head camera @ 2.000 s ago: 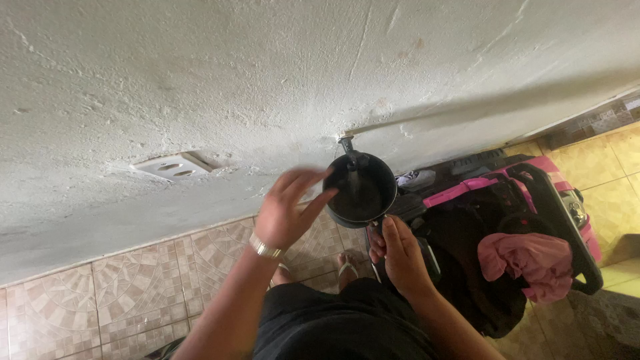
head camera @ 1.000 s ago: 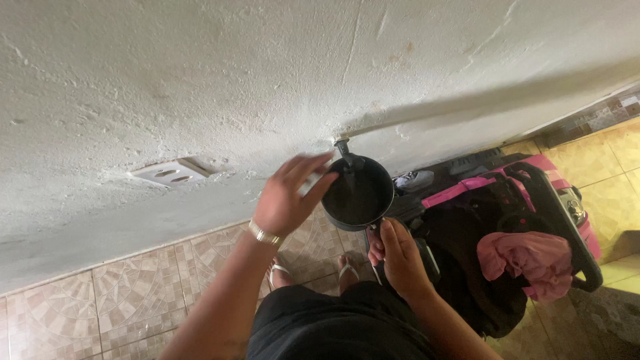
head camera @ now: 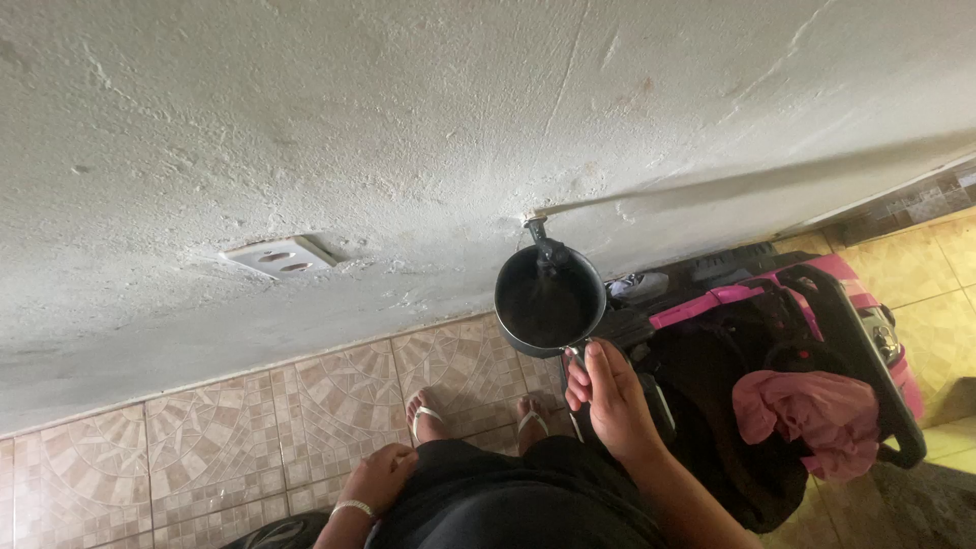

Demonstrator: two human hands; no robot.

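Observation:
A dark saucepan (head camera: 550,301) is held up under a black wall tap (head camera: 543,235), and a faint stream appears to run from the tap into it. My right hand (head camera: 616,400) grips the saucepan's handle at the near side of the rim. Down by the dark shorts at my thigh rests my left hand (head camera: 385,474), with a light bracelet on the wrist; its fingers look loosely curled and nothing is visible in them. How much the saucepan contains is hard to tell in the dark interior.
A white double wall socket (head camera: 279,257) is left of the tap. At the right, a pink and black suitcase or cart (head camera: 858,324) bears dark fabric and a pink cloth (head camera: 812,419). My sandalled feet stand on patterned floor tiles (head camera: 335,404) near the wall.
My left hand has moved away from the tap and the saucepan's rim, down to my thigh. The right hand still holds the saucepan under the tap.

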